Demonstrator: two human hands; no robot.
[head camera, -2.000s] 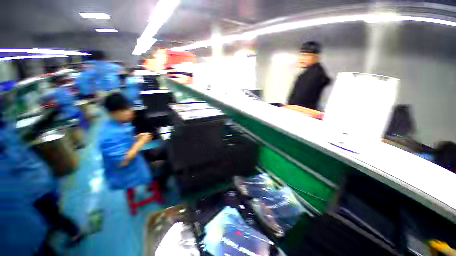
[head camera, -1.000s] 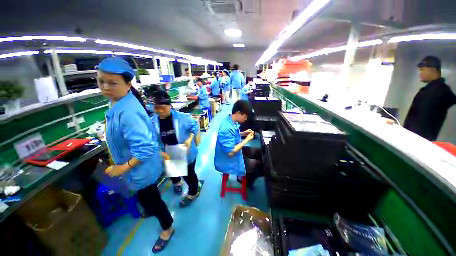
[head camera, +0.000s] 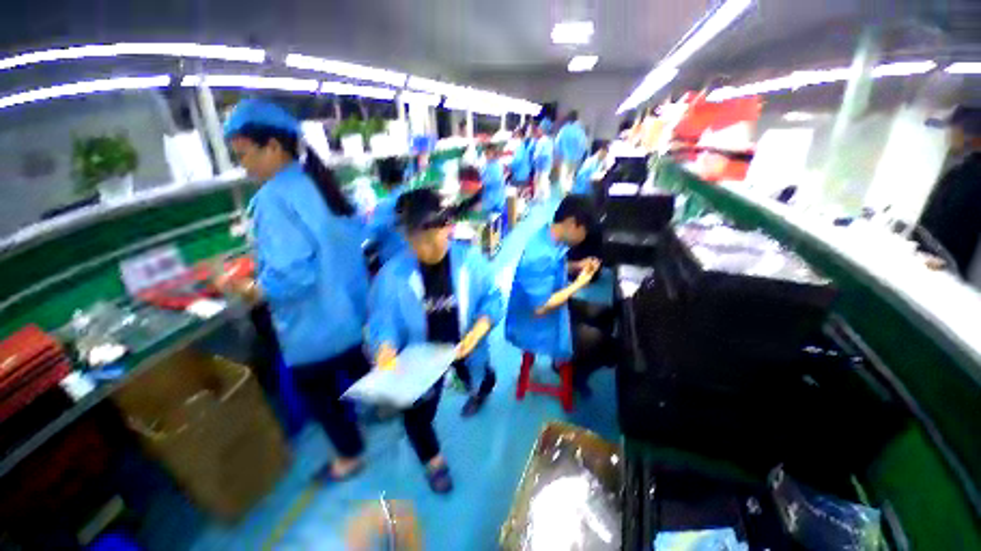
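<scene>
Neither of my hands shows clearly; no hand of mine can be made out. Nearest in front of me at the lower right lie bagged films (head camera: 834, 520) in shiny clear plastic and a light-blue printed film (head camera: 699, 540), cut off by the bottom edge. Beside them stands a tall stack of black tablet trays (head camera: 731, 344) with pale sheets on top. A scrap carton (head camera: 565, 495) filled with clear film stands on the floor left of the bench.
A person in a smock (head camera: 430, 312) holds a pale sheet in the aisle. Another person (head camera: 307, 269) stands at the left bench. A seated person (head camera: 545, 291) is on a red stool. A brown carton (head camera: 204, 441) and an orange-brown blurred object (head camera: 384, 525) are on the floor.
The view has swung left. The person with the sheet has come nearer, the sheet now tilted flatter. The capped person at left has turned toward the left bench.
</scene>
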